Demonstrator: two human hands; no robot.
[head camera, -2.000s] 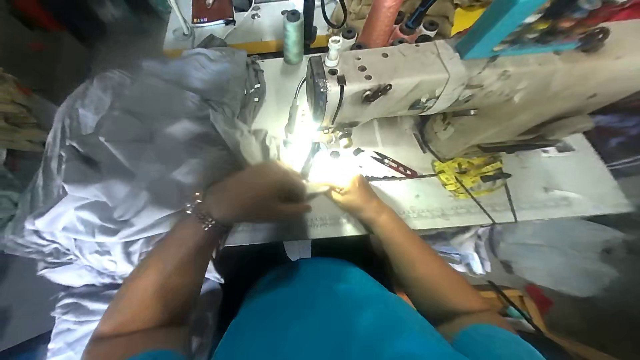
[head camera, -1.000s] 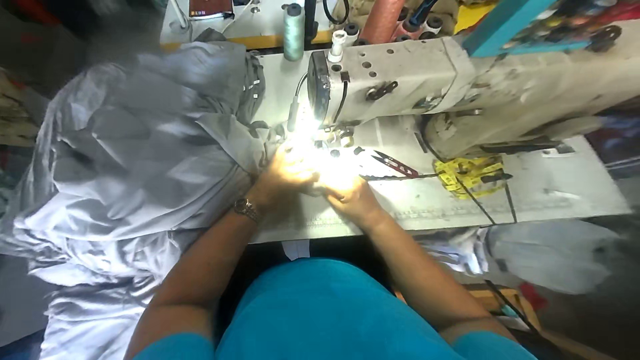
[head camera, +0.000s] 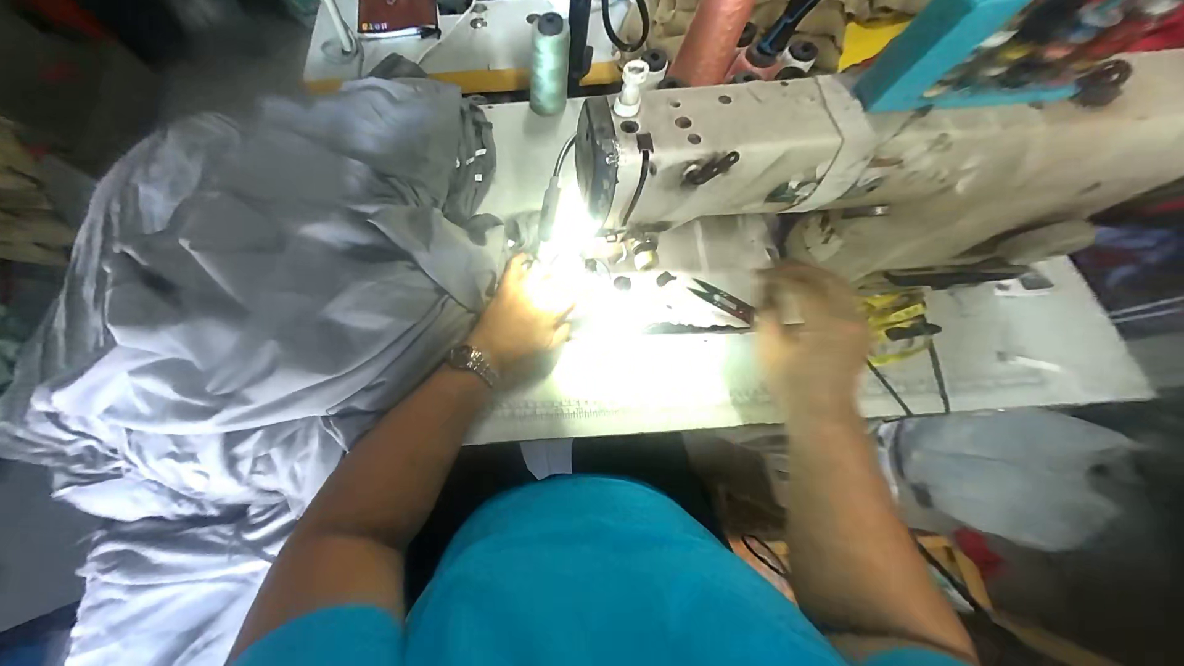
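My left hand (head camera: 524, 319), with a metal-banded watch at its wrist, lies beside the needle area of an industrial sewing machine (head camera: 731, 148). Glare from the lamp (head camera: 569, 227) hides its fingertips and whatever they touch. A large heap of grey fabric (head camera: 268, 268) reaches from the left up to this hand. My right hand (head camera: 814, 324) is blurred, above the white table (head camera: 647, 398) just right of a pair of thread snips (head camera: 723, 301); whether it holds anything cannot be told. Right behind it lies a yellow tape-like bundle (head camera: 893, 324).
A pale green thread cone (head camera: 549, 65) stands behind the machine head, with a red-pink cone (head camera: 712, 42) and several spools near it. A teal frame (head camera: 934, 51) rises over the machine arm. Dark cords (head camera: 939, 375) hang over the table's front edge, above a translucent bag (head camera: 1017, 472).
My right hand has moved from beside the left hand at the needle area to the right, near the snips. My left hand stays by the needle area.
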